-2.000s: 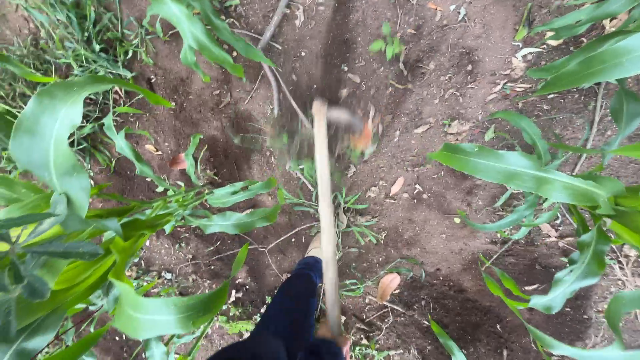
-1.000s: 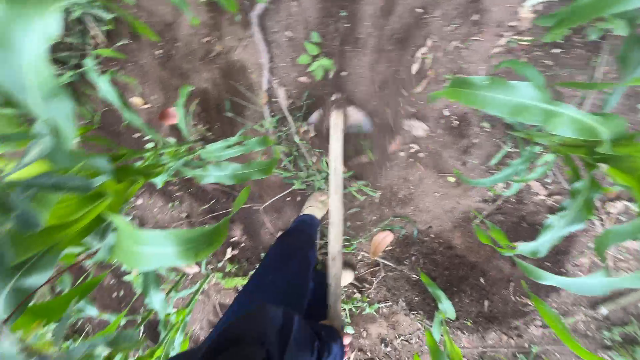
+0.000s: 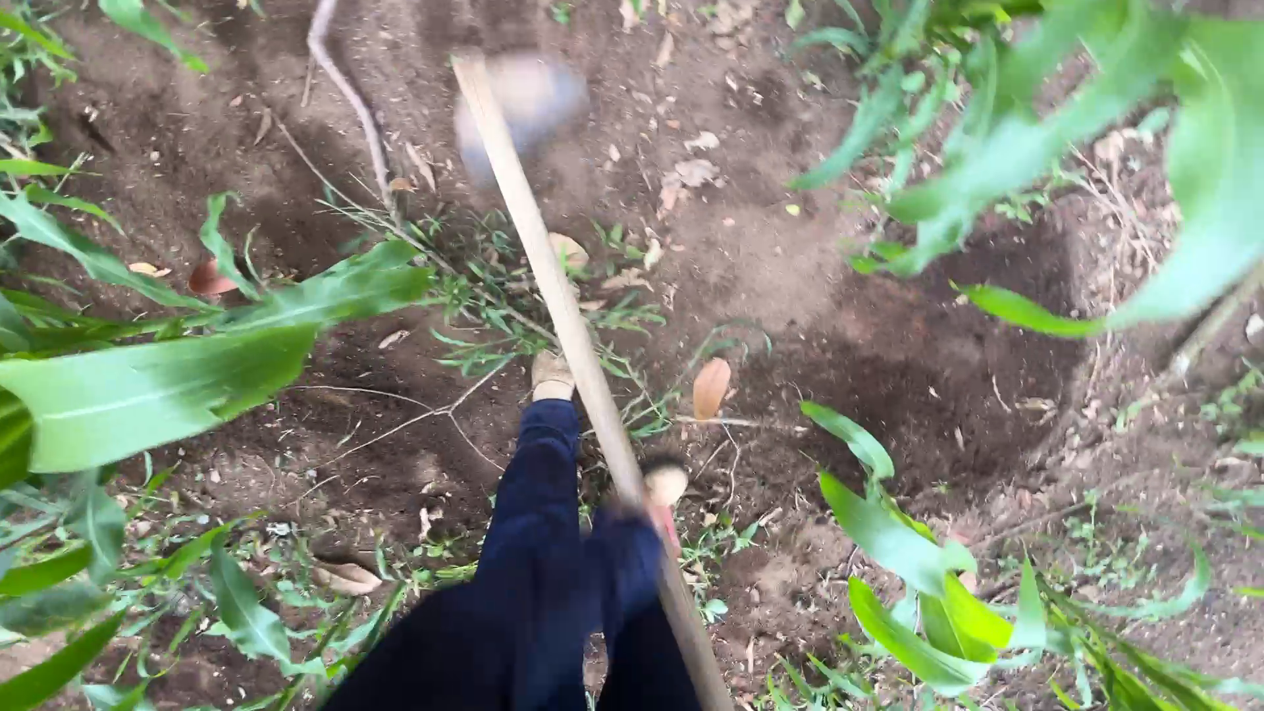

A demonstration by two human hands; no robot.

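A hoe with a long pale wooden handle (image 3: pixel 563 296) slants from the upper left of the head view down to the bottom edge. Its blade (image 3: pixel 523 109), badly blurred, shows over the soil to the right of the handle's top end. My left hand (image 3: pixel 660 521) is closed around the lower handle; only a small blurred part shows beside the dark blue sleeve. My right hand is out of view. Below the blade, cut or uprooted green weeds (image 3: pixel 504 281) lie among thin twigs, partly behind the handle. A beige shoe or foot (image 3: pixel 551 375) touches the ground just left of the handle.
Broad-leaved crop plants, likely maize, reach in from the left (image 3: pixel 168 385) and right (image 3: pixel 1210 168). A bare branch (image 3: pixel 351 89) lies on the soil at upper left. Dry leaves (image 3: pixel 711 388) are scattered about. Darker, hollowed soil (image 3: pixel 938 395) lies to the right.
The handle, nearly upright in the earlier frames, now slants with its top to the left. The blade has moved up and left over the soil. The view has shifted somewhat.
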